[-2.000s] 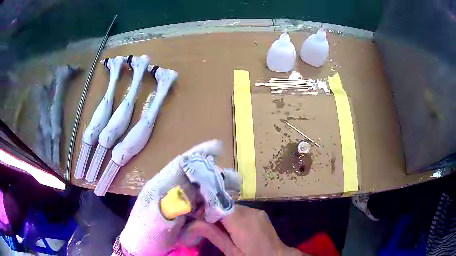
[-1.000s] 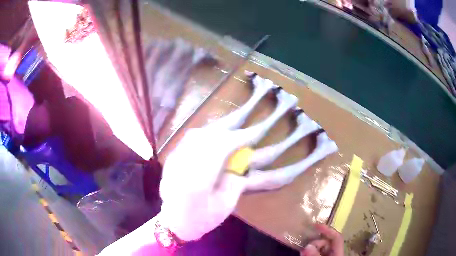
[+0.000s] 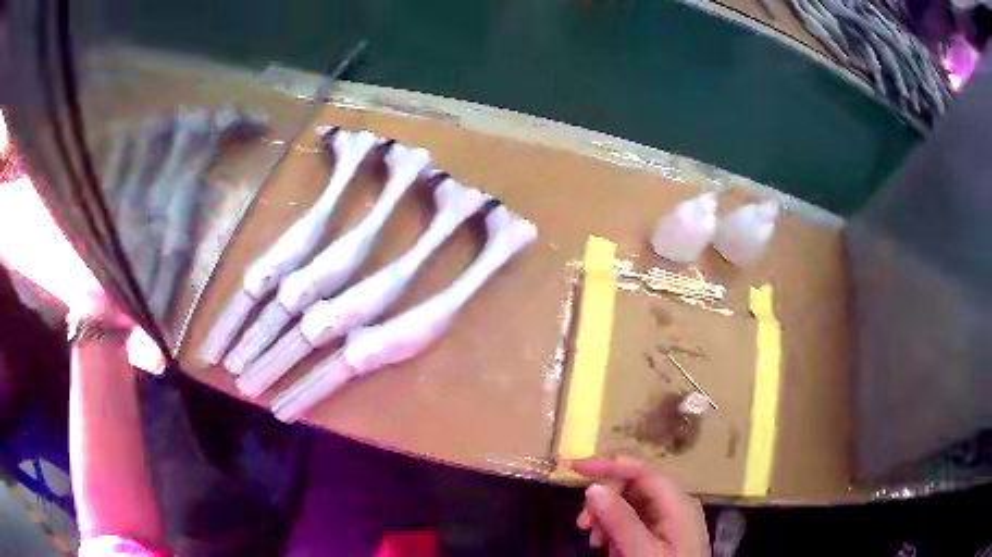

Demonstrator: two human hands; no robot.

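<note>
Several long grey-white moulded parts (image 3: 419,316) lie side by side on the brown bench, slanting, wide ends with dark bands toward the back. My right hand (image 3: 642,506) is bare, at the bench's front edge by the left yellow tape, fingers loosely bent, with nothing seen in it. My left hand (image 3: 145,350) is at the far left beyond the bench corner, mostly hidden behind the sheet's edge and in glare; its fingers do not show. A thin stick (image 3: 690,379) and a small white cap (image 3: 693,404) lie on the stained cardboard pad (image 3: 642,408).
Two white bottles (image 3: 685,229) stand behind a row of spare sticks (image 3: 680,285). Yellow tape strips (image 3: 591,359) border the pad. A thin rod (image 3: 256,201) lies left of the parts, beside a reflecting clear sheet. A dark green surface (image 3: 490,54) runs behind; a grey panel (image 3: 925,305) stands right.
Two seconds ago both hands held a part and three lay on the bench; now a fourth lies at the row's right. My left hand has left the parts and moved far left.
</note>
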